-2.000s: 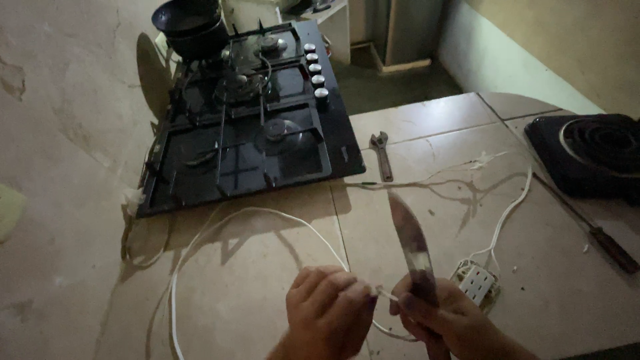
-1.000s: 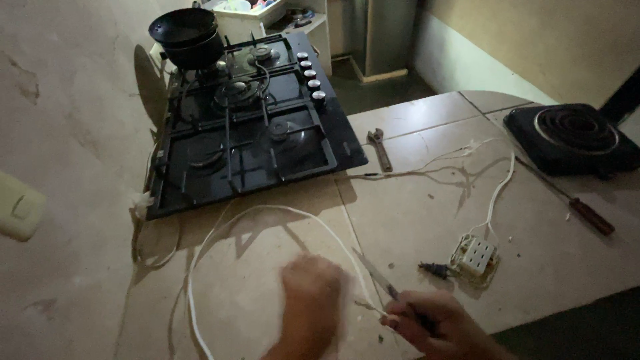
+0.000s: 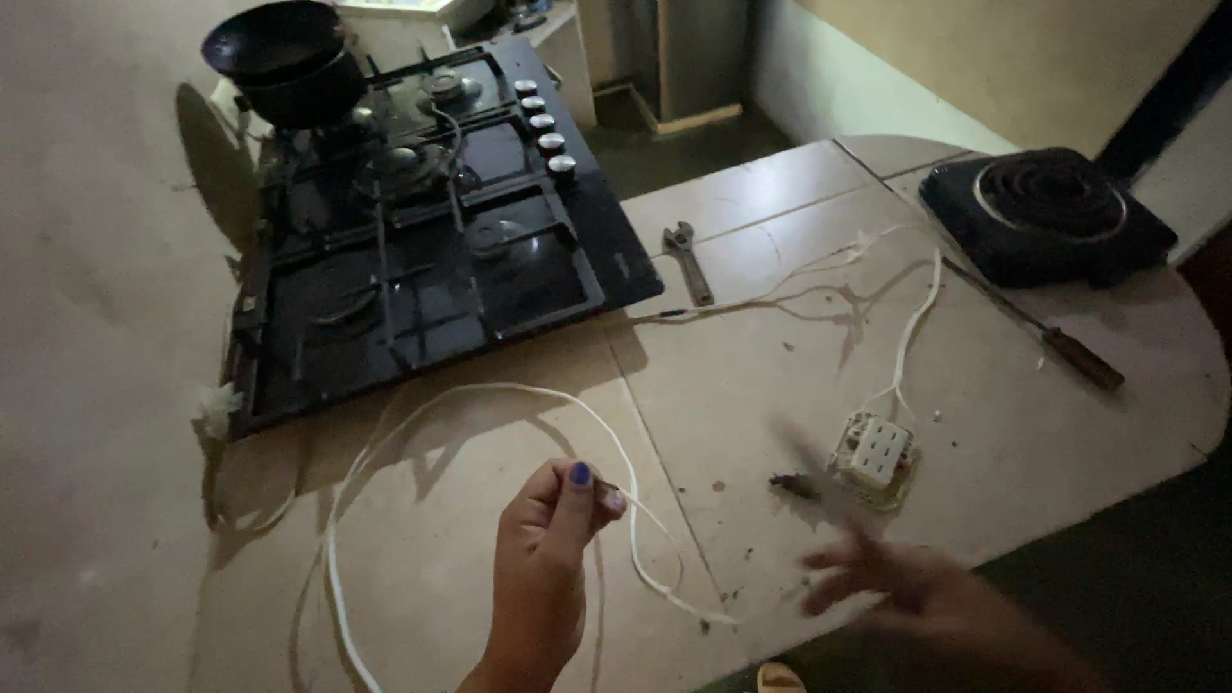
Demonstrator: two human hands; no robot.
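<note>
My left hand [image 3: 549, 539], a blue nail on its thumb, pinches one end of a thin white electrical cable [image 3: 633, 525] near the lower middle. The cable's other strand ends just to the right, and the rest loops left across the tiled counter. At lower right, my right hand [image 3: 876, 577] is blurred by motion; a blurred dark streak, seemingly the knife, reaches up from it. Whether the fingers grip it is unclear. Just above that hand are a white multi-socket outlet [image 3: 878, 450] with wires attached and a small dark object [image 3: 794, 484], partly blurred.
A black gas cooktop [image 3: 433, 221] with a dark pot [image 3: 289, 72] fills the upper left. An adjustable wrench [image 3: 687, 265] lies beside it. At right are a black electric coil burner [image 3: 1049, 207] and a screwdriver [image 3: 1083, 358]. The tiled counter's edge [image 3: 1049, 539] runs along the lower right.
My hands have moved apart; two seconds ago they were close together at the cable, with the knife upright in my right hand. My left hand now holds a cable strand up.
</note>
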